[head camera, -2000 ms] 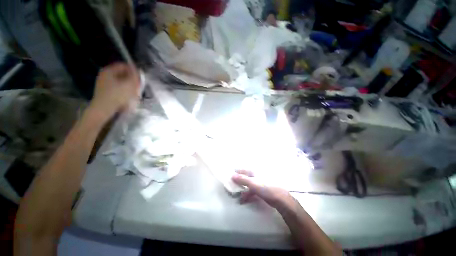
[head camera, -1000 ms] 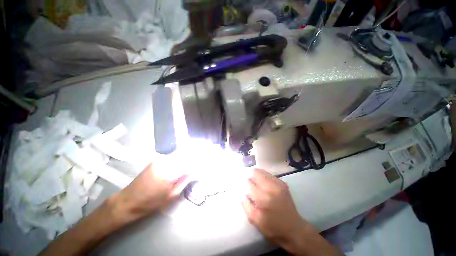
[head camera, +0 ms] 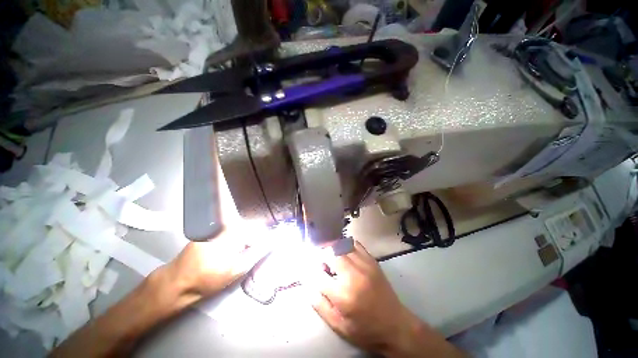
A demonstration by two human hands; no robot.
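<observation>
The cream sewing machine (head camera: 448,119) stands in front of me, with its needle area lost in white glare. My left hand (head camera: 210,266) lies left of the needle area, its fingertips washed out by the light. My right hand (head camera: 360,294) is right of it, fingers curled close under the machine head. A pale piece between the hands is washed out; a thin dark looped line (head camera: 262,297) shows there. I cannot tell whether either hand grips it. Thread snips (head camera: 308,91) with purple-blue handle lie on the machine head.
A heap of white strips (head camera: 63,245) lies on the table at left. A long grey plate (head camera: 201,182) stands left of the head. Black scissors (head camera: 427,220) lie under the machine arm. White and grey cloth (head camera: 91,49) is piled behind. A label (head camera: 573,227) is at right.
Two seconds ago my left hand was raised at left over the heap; it is now beside the needle area. The view has moved closer to the machine. Both hands remain near the needle since one second ago.
</observation>
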